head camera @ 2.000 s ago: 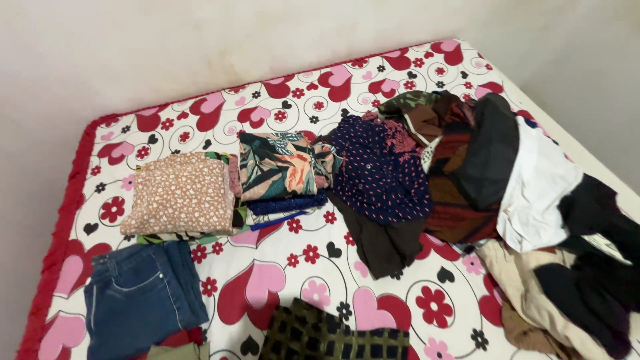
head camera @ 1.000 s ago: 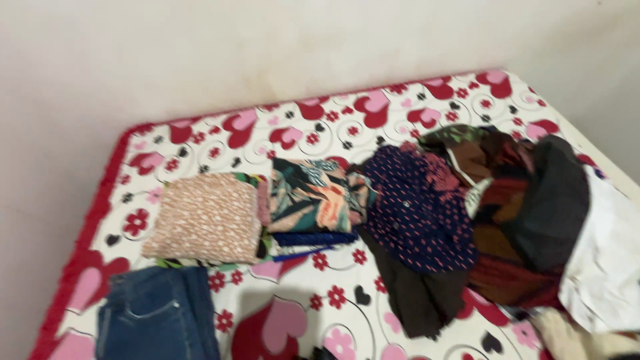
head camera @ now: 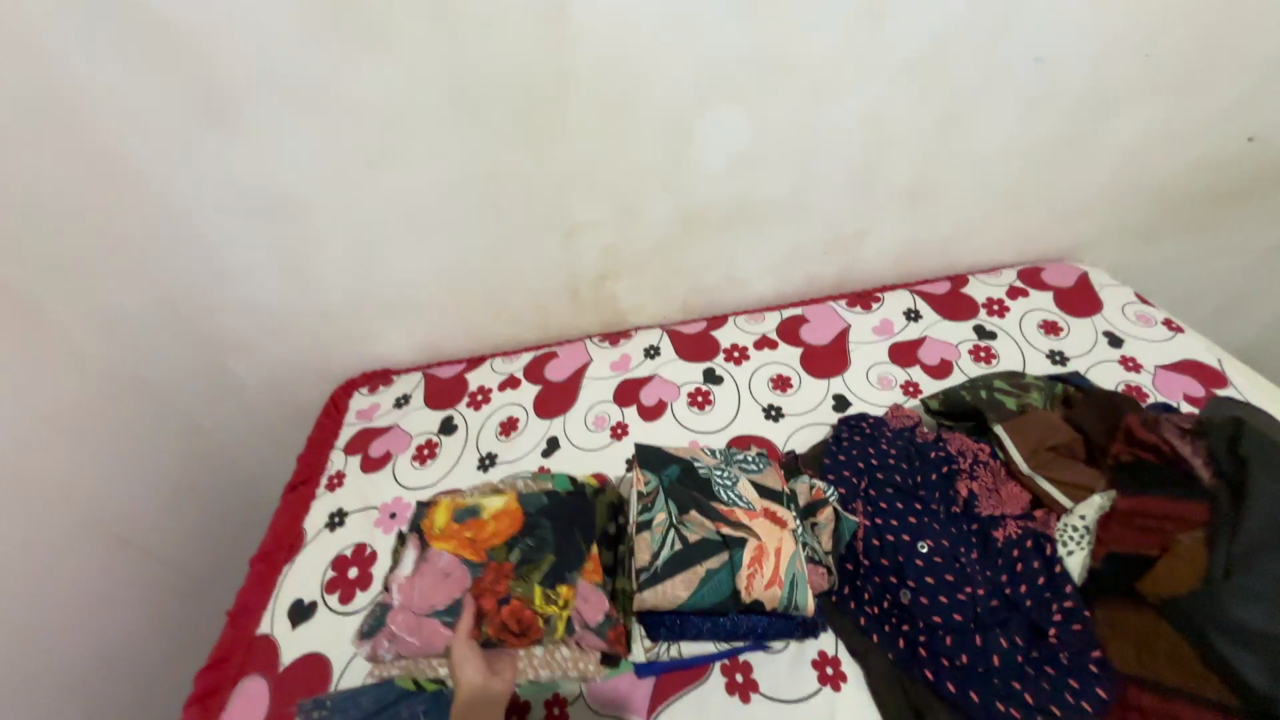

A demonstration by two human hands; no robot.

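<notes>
One of my hands, seemingly my left hand (head camera: 480, 665), reaches up from the bottom edge, its thumb on the front of a folded floral garment (head camera: 510, 575) with orange, pink and dark flowers. Its fingers are hidden, so its hold is unclear. That garment lies on top of a folded beige patterned garment (head camera: 560, 662). Right beside this stack sits a folded leaf-print garment (head camera: 715, 530), above a folded dark blue cloth (head camera: 725, 627). Part of the blue jeans (head camera: 380, 702) shows at the bottom. My other hand is out of view.
A loose heap on the right holds a navy dotted garment (head camera: 940, 560), a brown garment (head camera: 1060, 460) and a dark grey one (head camera: 1240, 530). The heart-print bedcover (head camera: 650, 390) has a red ruffled edge along a pale wall (head camera: 640, 180).
A hand has come into view. The floral garment now covers the beige patterned one, whose top was exposed before. The view has tilted up toward the wall.
</notes>
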